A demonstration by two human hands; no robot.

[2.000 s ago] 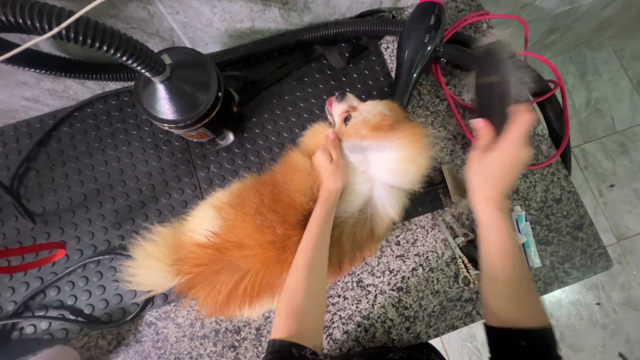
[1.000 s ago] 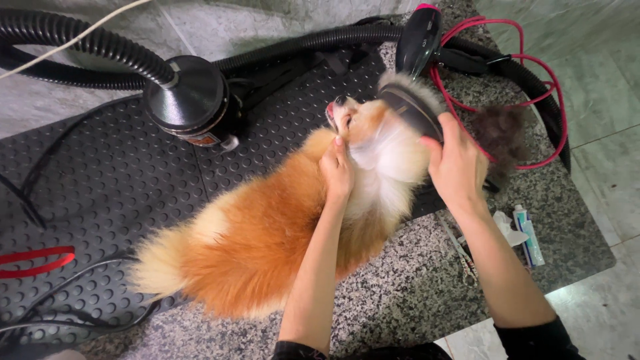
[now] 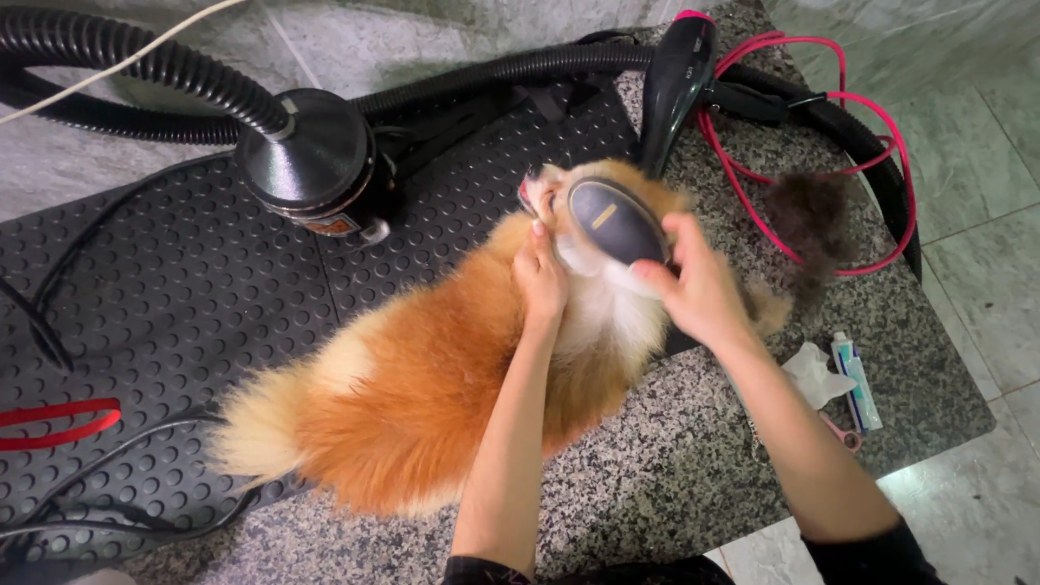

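A fluffy orange and white dog (image 3: 422, 366) stands or lies across the edge of a black studded rubber mat; which, I cannot tell. My left hand (image 3: 539, 276) is at its jaw and neck, the fingers in the fur just below the face. My right hand (image 3: 699, 284) grips a dark oval grooming brush (image 3: 619, 221), its back turned up and its working side hidden against the side of the dog's head. The dog's muzzle points to the upper left, with a bit of pink tongue showing.
A black hair dryer (image 3: 678, 89) with a pink cable (image 3: 898, 146) lies behind the dog. A black blower (image 3: 305, 162) with a ribbed hose stands on the mat (image 3: 162, 276). Dark loose hair (image 3: 808, 219), a tissue (image 3: 816, 375), a tube (image 3: 857, 386) and a red band (image 3: 61, 422) lie around.
The brush has come from the right of the dog, over the back of its head, to the side of its head. My left hand has stayed at the jaw and neck.
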